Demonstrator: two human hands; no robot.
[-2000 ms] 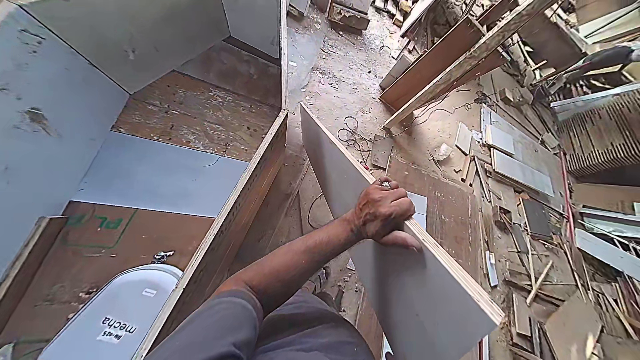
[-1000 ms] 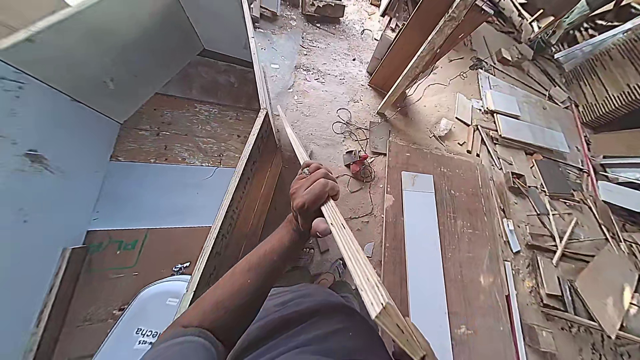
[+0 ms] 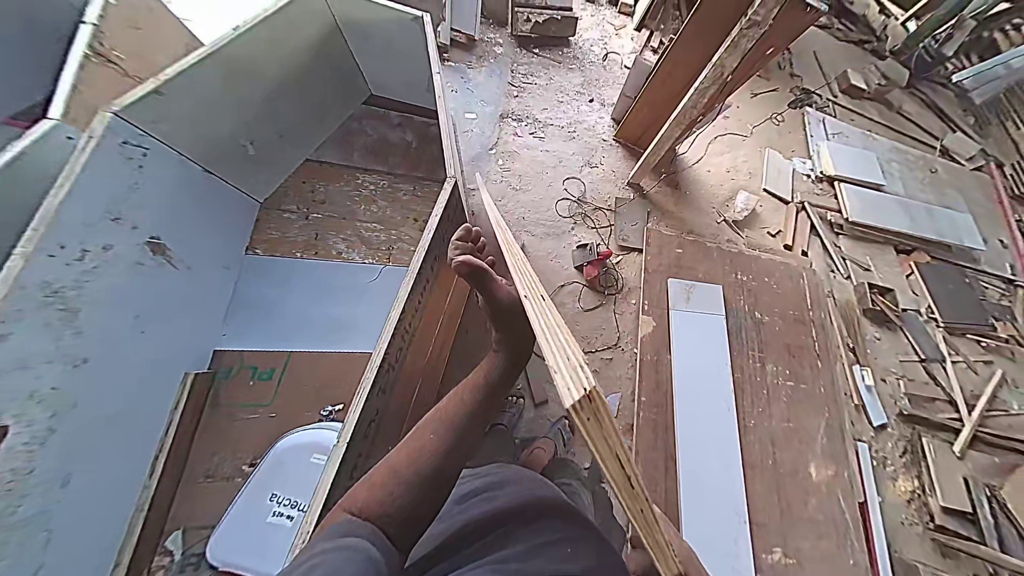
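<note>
A plywood panel [image 3: 578, 372] stands on edge before my body, its layered edge facing up. My left hand [image 3: 486, 276] is on its left side, raised, the fingers loosely curled and apart from the top edge; whether the palm touches the panel cannot be told. At the bottom, beside the near end of the panel, part of my right hand [image 3: 668, 552] shows, with its fingers mostly hidden. A large open plywood cabinet carcass [image 3: 400, 332] with pale inner faces lies just left of my left arm.
A white case [image 3: 268, 492] lies inside the carcass. Right of the panel, a brown board [image 3: 776, 384] bears a white strip [image 3: 708, 416]. A red corded power tool [image 3: 594, 264] lies on the floor ahead, among cable loops. Offcuts [image 3: 960, 400] cover the floor at right.
My left hand has let go of the panel's top edge, which it gripped in both earlier frames. The panel has turned from showing its grey face to showing mostly its edge.
</note>
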